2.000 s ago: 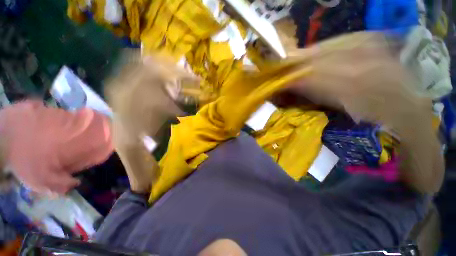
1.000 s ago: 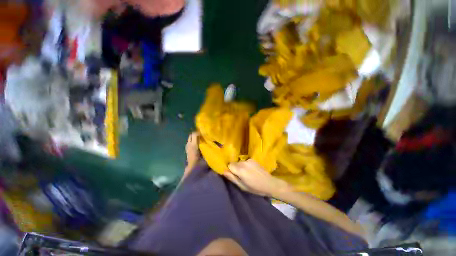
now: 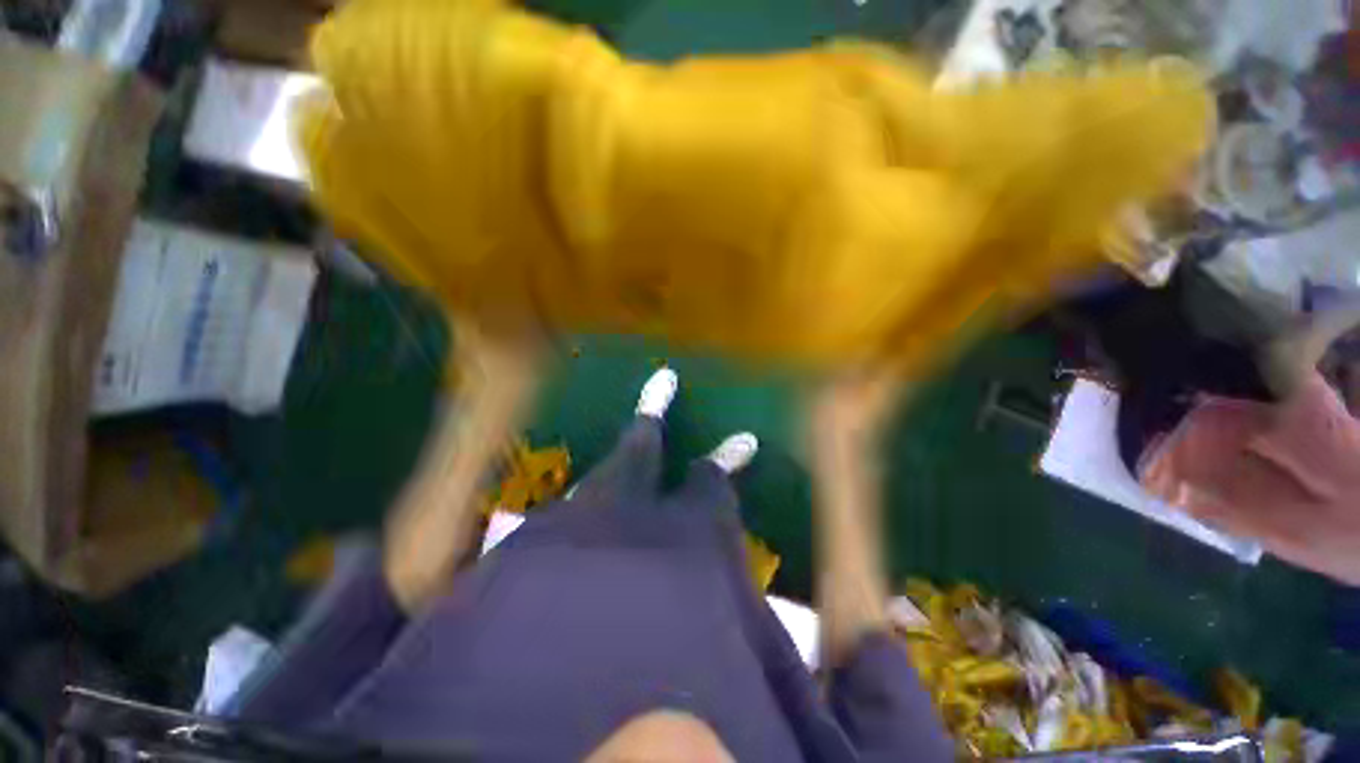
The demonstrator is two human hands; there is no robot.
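A mustard-yellow garment (image 3: 701,194) is spread wide in front of me, held up over the green floor and blurred by motion. My left hand (image 3: 500,350) is at its lower left edge, and my right hand (image 3: 858,380) is at its lower edge right of the middle. Both forearms reach forward. The fingers are blurred and partly hidden by the cloth, but both hands hold it.
Cardboard cartons (image 3: 202,321) stand at the left. A yellow-and-white cloth heap (image 3: 1029,671) lies at the lower right. A person in salmon-pink (image 3: 1268,470) is at the right, by a white surface (image 3: 1119,462). My white shoes (image 3: 656,392) show on the green floor (image 3: 955,492).
The garment was bunched near my lap and is now spread wide and held further forward. My hands have moved apart. The view has turned; cartons now show at left, the salmon-pink person at right.
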